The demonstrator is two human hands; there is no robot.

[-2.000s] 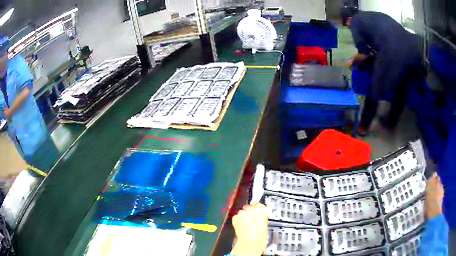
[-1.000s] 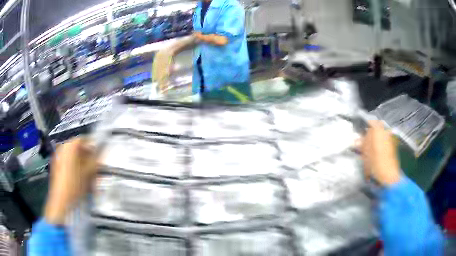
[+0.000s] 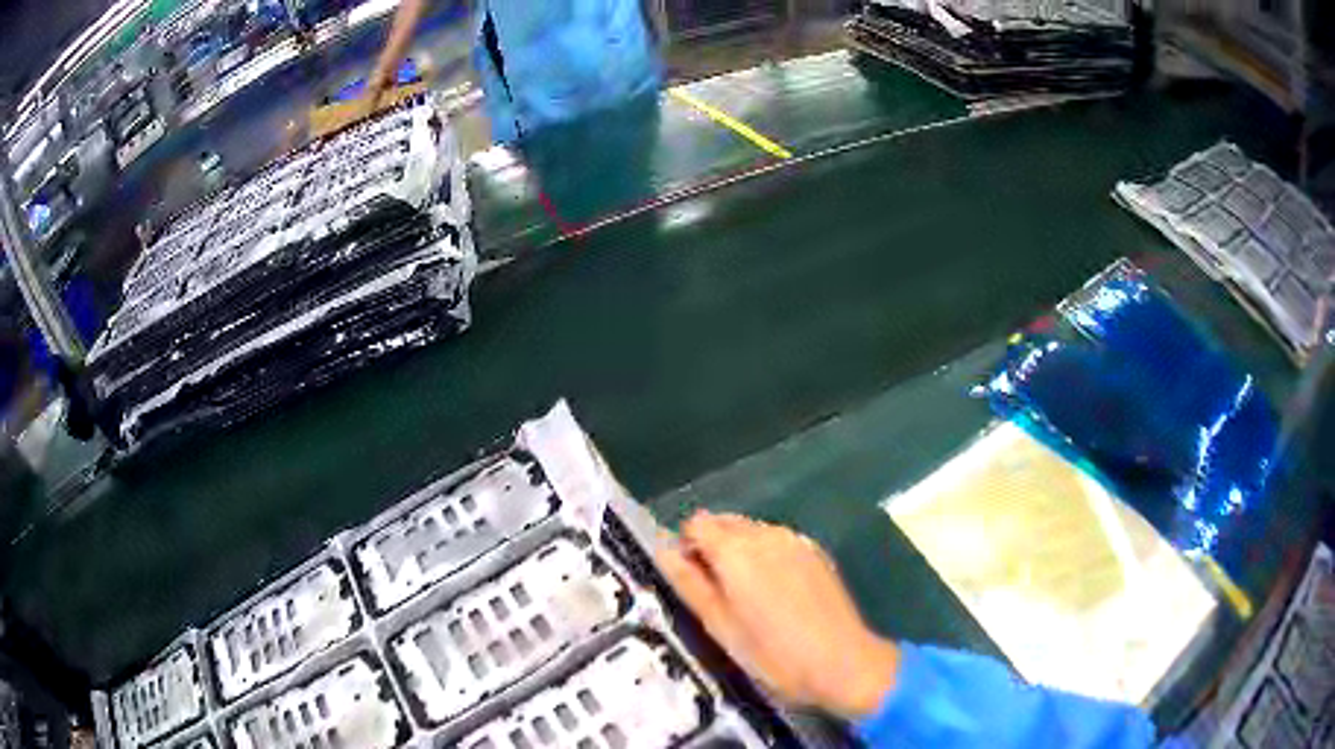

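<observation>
A blister tray (image 3: 369, 622) filled with silver-white slotted device frames (image 3: 507, 629) is at the lower left, over the green surface, cut off by the bottom edge. A whitish interleaf (image 3: 567, 455) sticks up at its upper right corner. My right hand (image 3: 776, 603) grips the tray's right edge, fingers bent over the rim. My left hand is not in view.
A tall filled tray stack (image 3: 293, 271) stands at upper left, another (image 3: 1010, 47) at upper right. Yellow sheets (image 3: 1057, 563) and crumpled blue film (image 3: 1149, 388) lie at right. Another filled tray (image 3: 1244, 234) lies beyond. A person in blue (image 3: 571, 66) stands across the belt (image 3: 761, 307).
The held tray has come from the right side, past the front, to the lower left over the green surface. The view has turned and tilted down. My left hand has left the picture.
</observation>
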